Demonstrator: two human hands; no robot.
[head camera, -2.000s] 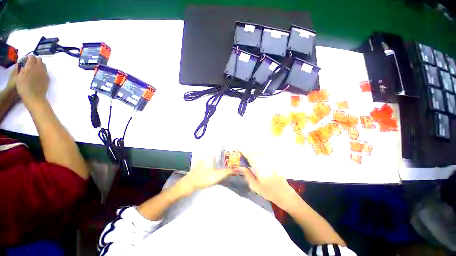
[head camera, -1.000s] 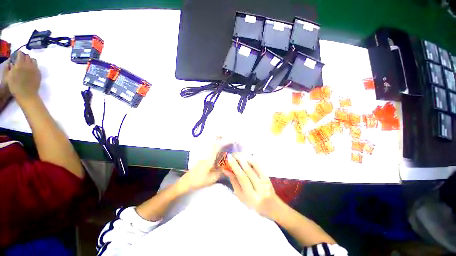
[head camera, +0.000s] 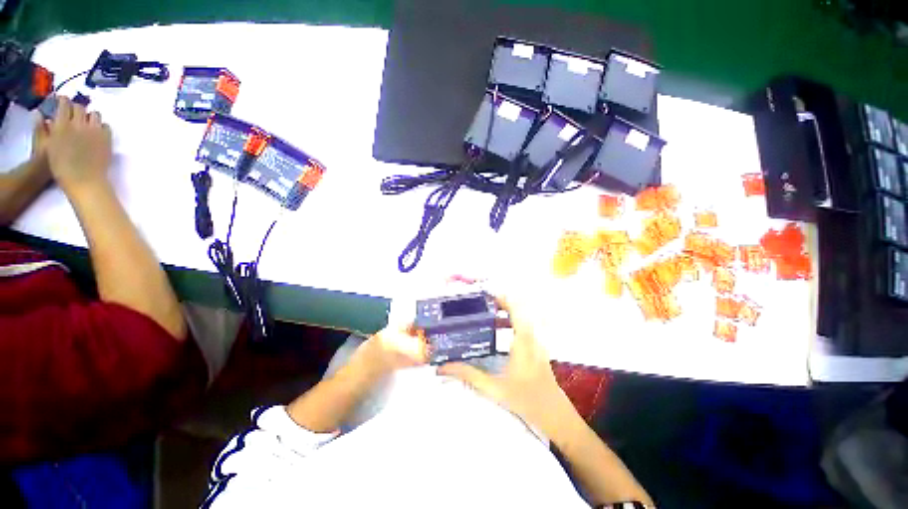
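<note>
A black controller unit (head camera: 456, 328) is held between my two hands at the table's front edge. Its face with a dark window and its side with pale printed text show. A bit of orange shows at its left end, by my left fingers. My left hand (head camera: 396, 346) grips the left end. My right hand (head camera: 520, 360) holds the right end, thumb along the lower edge. Loose orange plastic pieces (head camera: 657, 288) lie scattered on the white table to the right. Overexposure hides finger detail.
A black mat (head camera: 423, 109) carries several units with bundled black cords. Fitted units (head camera: 284, 171) with orange ends stand at left, cords hanging over the edge. A person's hand (head camera: 78, 144) is at far left. A black tray (head camera: 796, 149) and rows of units (head camera: 881, 174) are at right.
The unit in my hands has turned from its orange part facing up to its window face and printed side showing. My right fingers have moved off its top to the right end.
</note>
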